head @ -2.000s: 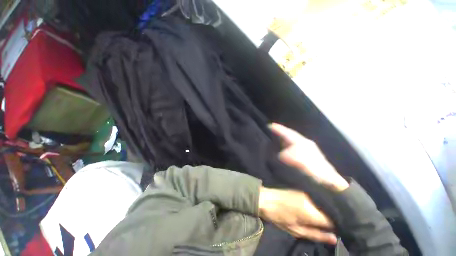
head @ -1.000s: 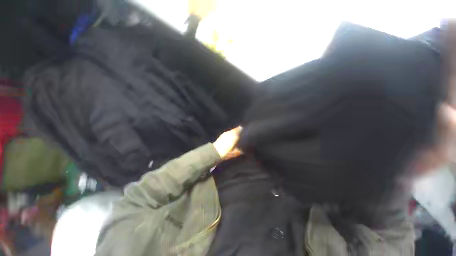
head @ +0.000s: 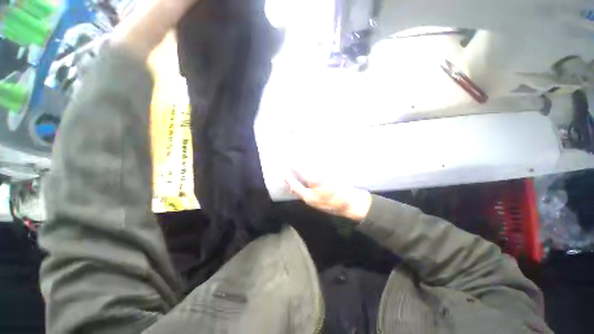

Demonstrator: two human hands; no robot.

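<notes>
A dark garment (head: 225, 111) lies lengthwise on the left part of the machine bed and hangs over the front edge toward my lap. My left hand (head: 153, 23) reaches to the top left beside the garment's far part; its fingers are cut off by the top edge, so its grip is hidden. My right hand (head: 329, 197) is at the front edge of the white machine bed (head: 449, 153), right of the garment, fingers loosely bent and pointing left, with nothing seen in it. The needle area (head: 355, 55) is partly washed out by glare.
Red-handled snips (head: 466, 83) lie on the bed right of the needle. Yellow tape (head: 172, 143) with dark characters is left of the garment. A red basket (head: 521, 218) and clear plastic bag (head: 563, 215) are below right. A blue-grey device (head: 49, 98) with green parts stands far left.
The view has turned from the heaped cloth to the machine bed. The dark cloth held up across my front now lies on the bed at left. My left arm has stretched forward.
</notes>
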